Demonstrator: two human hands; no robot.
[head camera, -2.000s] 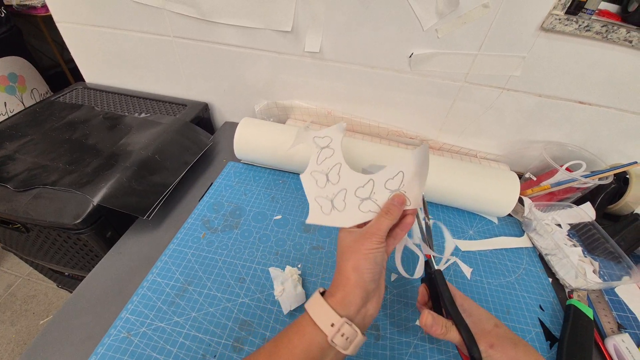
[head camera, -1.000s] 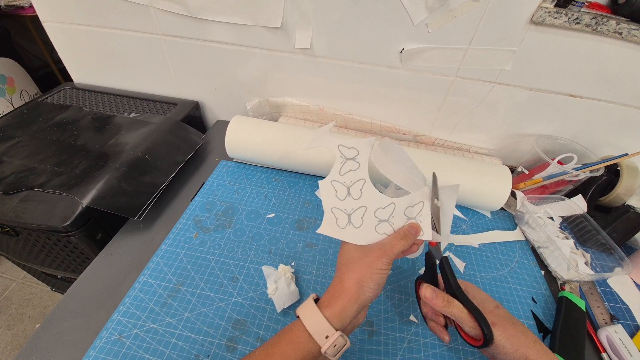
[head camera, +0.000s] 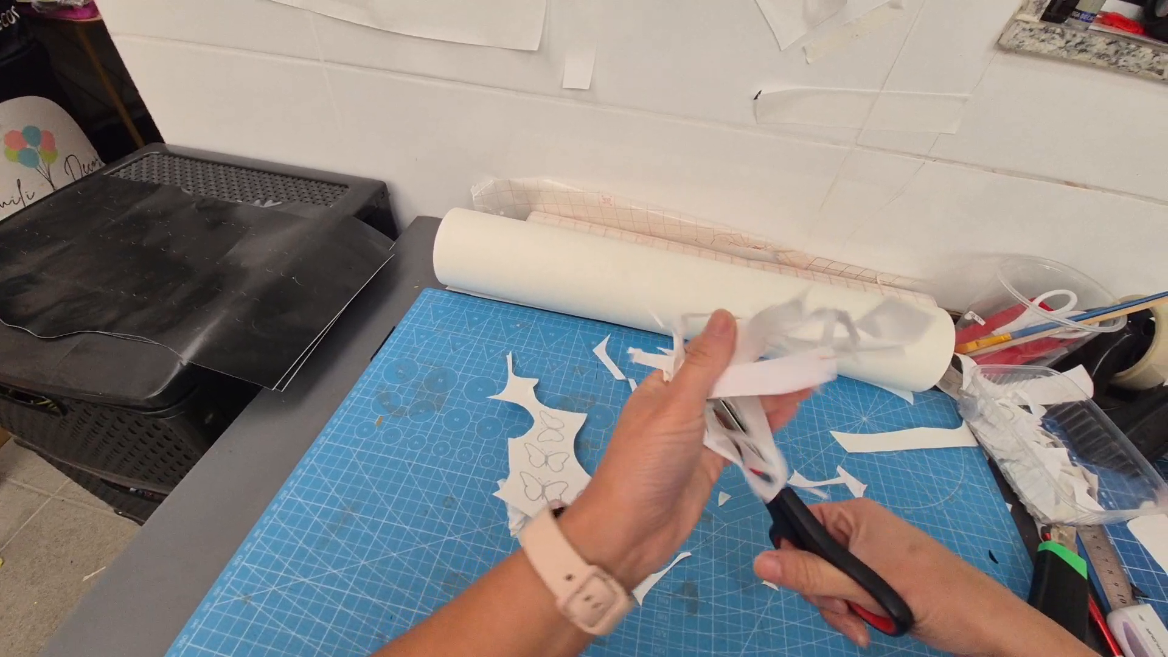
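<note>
My left hand (head camera: 671, 447), with a pale watch strap at the wrist, grips a bunch of white paper scraps (head camera: 785, 370), blurred by motion. My right hand (head camera: 849, 566) is closed on the handles of black and red scissors (head camera: 821, 547); their blades run up among the scraps and are partly hidden. On the blue cutting mat (head camera: 365, 520), left of my left hand, lies the white paper piece with drawn butterflies (head camera: 547, 452), its lower part hidden behind my wrist. Smaller paper offcuts (head camera: 903, 440) lie about the mat.
A thick white roll (head camera: 675, 283) lies along the mat's back edge by the wall. At right stand a clear plastic tray (head camera: 1049, 438) of scraps, a tub with brushes, a green and black cutter (head camera: 1058, 584) and a metal ruler (head camera: 1106, 566). A black basket (head camera: 91, 401) stands at left.
The butterfly paper, held in my left hand before, now lies on the mat. My left hand has taken hold of a bunch of scraps. The scissors remain in my right hand.
</note>
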